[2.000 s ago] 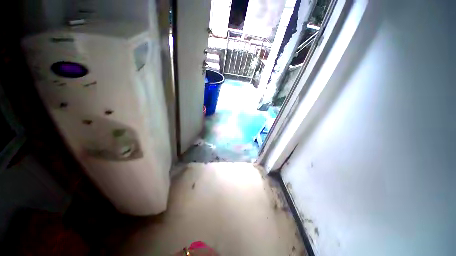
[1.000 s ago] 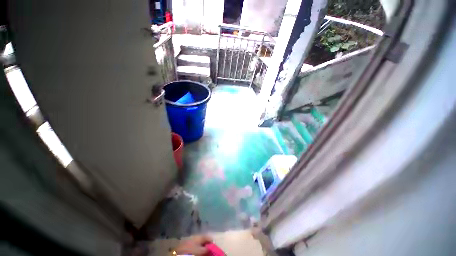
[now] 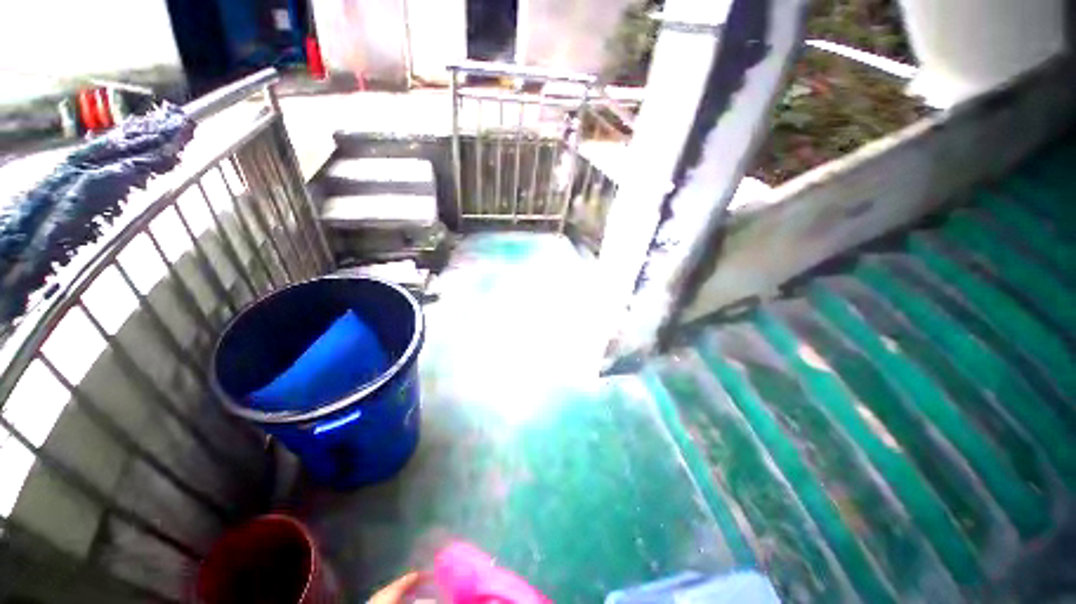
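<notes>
A small part of a hand, which looks like my left hand (image 3: 401,589), shows blurred at the bottom edge, left of centre. A bright pink thing (image 3: 484,576) lies against its fingers on the right side, cut off by the edge. I cannot tell what the pink thing is or whether the fingers are closed on it. My right hand is not in view.
A large blue bin (image 3: 375,439) with a blue piece inside stands left, a red bin (image 3: 309,566) below it. Metal railing (image 3: 189,221) runs left. Green stairs (image 3: 814,389) are right, beside a peeling pillar (image 3: 696,153). A pale blue-white object (image 3: 696,590) is at the bottom edge.
The view has moved through the doorway onto the green landing. The door and frame have left view; the bins are nearer. The hand and pink thing stay at the bottom edge.
</notes>
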